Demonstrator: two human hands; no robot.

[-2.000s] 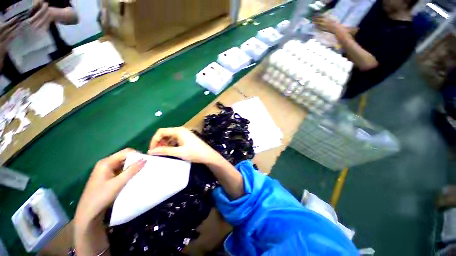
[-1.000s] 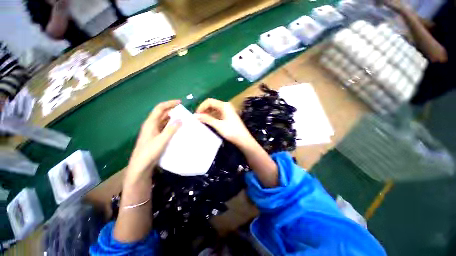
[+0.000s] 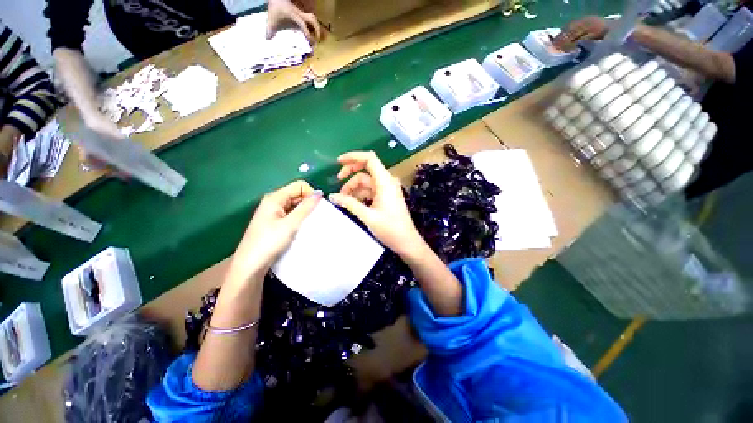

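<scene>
A stack of thin white sheets (image 3: 327, 258) is held over a loose pile of short black cables (image 3: 450, 206) with shiny plugs. My left hand (image 3: 281, 221) grips the sheets at their upper left edge, thumb on top. My right hand (image 3: 371, 202) is at the sheets' top corner, thumb and fingertips close together; whether it pinches a sheet or a cable cannot be told. Small white open boxes stand on the green belt: one with a dark cable (image 3: 93, 289) at the left, and several in a row (image 3: 415, 116) at the upper right.
White sheets (image 3: 516, 198) lie on the cardboard-covered bench at right. Stacked white oval pieces (image 3: 636, 120) and a clear plastic bag (image 3: 652, 256) are beyond. A greyish bag (image 3: 120, 372) is at lower left. Other workers' hands (image 3: 295, 21) reach over the far bench. White strips (image 3: 136, 157) project over the belt.
The view has shifted, so the work sits further right. My right hand's fingers have lifted and curled at the sheets' corner. A worker's hand now rests on the far paper stack; another touches a far box.
</scene>
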